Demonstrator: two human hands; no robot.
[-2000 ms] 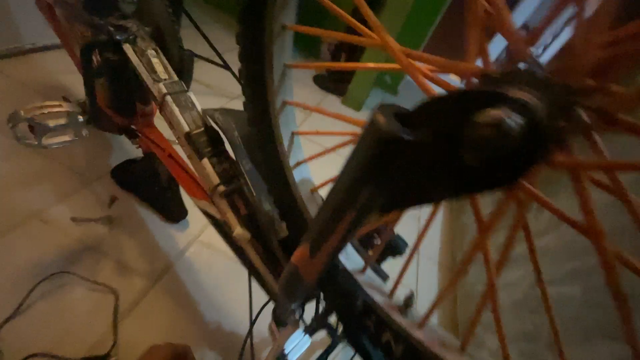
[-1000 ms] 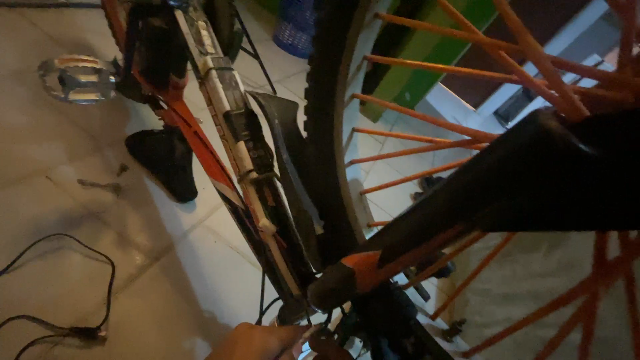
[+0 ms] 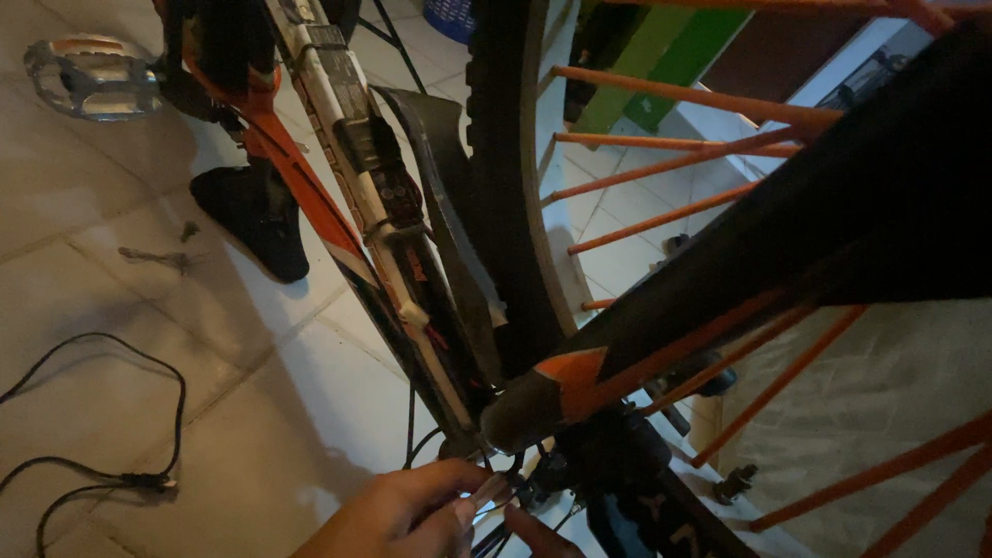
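A bicycle stands upside down, its front wheel with orange spokes (image 3: 697,97) and a black tyre (image 3: 504,178) beside the fork leg (image 3: 697,279). At the bottom centre, my left hand (image 3: 411,508) pinches a small pale piece (image 3: 490,490) among thin cables near the fork crown and head tube. Just right of it, my right hand (image 3: 539,535) shows only a finger or two at the lower edge, close to the same cables; what it holds, if anything, is hidden. Along the orange and black frame (image 3: 298,167) runs a taped pale strip (image 3: 341,85).
A black cable with a connector (image 3: 147,480) lies on the tiled floor at left. The saddle (image 3: 252,221) rests near the floor and a pedal (image 3: 97,81) juts out at upper left. A blue basket (image 3: 451,19) and a green object (image 3: 674,66) are at the back.
Both hands are now at the cables by the fork crown; two seconds ago only a bit of a hand showed at the bottom edge. The view has shifted closer to the frame.
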